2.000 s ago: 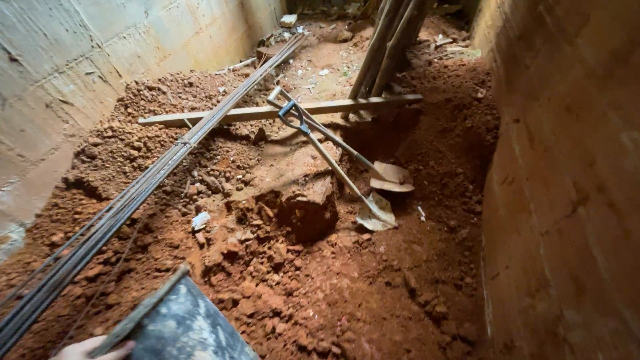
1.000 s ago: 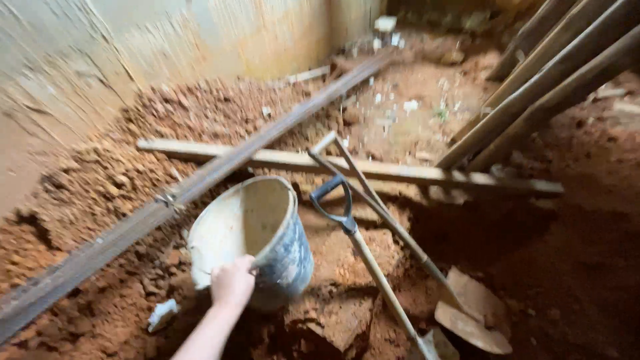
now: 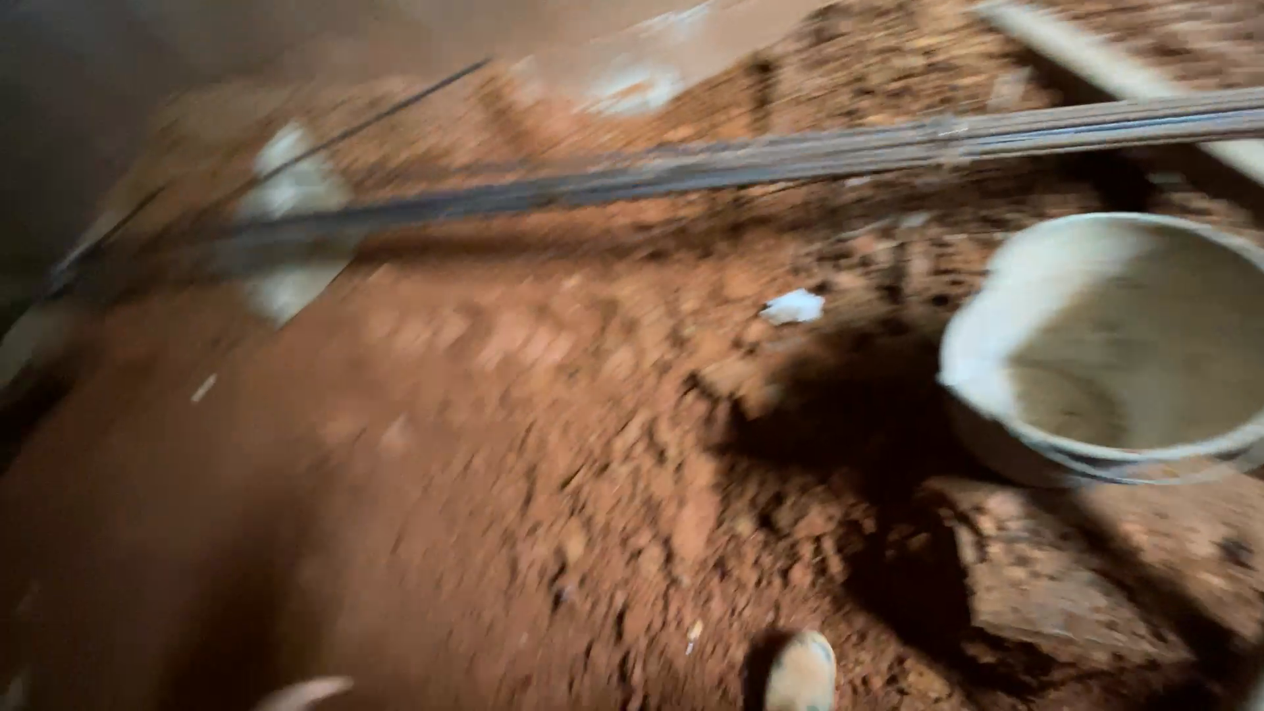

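Note:
A pale bucket [image 3: 1136, 336] with a dirty inside stands at the right, its open mouth facing up towards me; no hand touches it. A blurred, skin-toned curved shape [image 3: 304, 693] shows at the bottom edge on the left. It may be part of my left hand, but its fingers cannot be made out. My right hand is out of view. The toe of a soiled shoe or boot [image 3: 802, 673] rests on the reddish soil at the bottom. A long bundle of thin metal rods [image 3: 711, 166] runs across above the bucket.
A wooden board [image 3: 1081, 49] lies under the rods at the upper right. A white scrap [image 3: 793, 306] lies on the soil left of the bucket. A rough block or slab [image 3: 1062, 583] lies below the bucket. A wall [image 3: 326, 44] rises at the top left.
The hand that gripped the bucket one second ago has let go, and the bucket stands by itself. The view has swung left and down, leaving the shovels out of sight.

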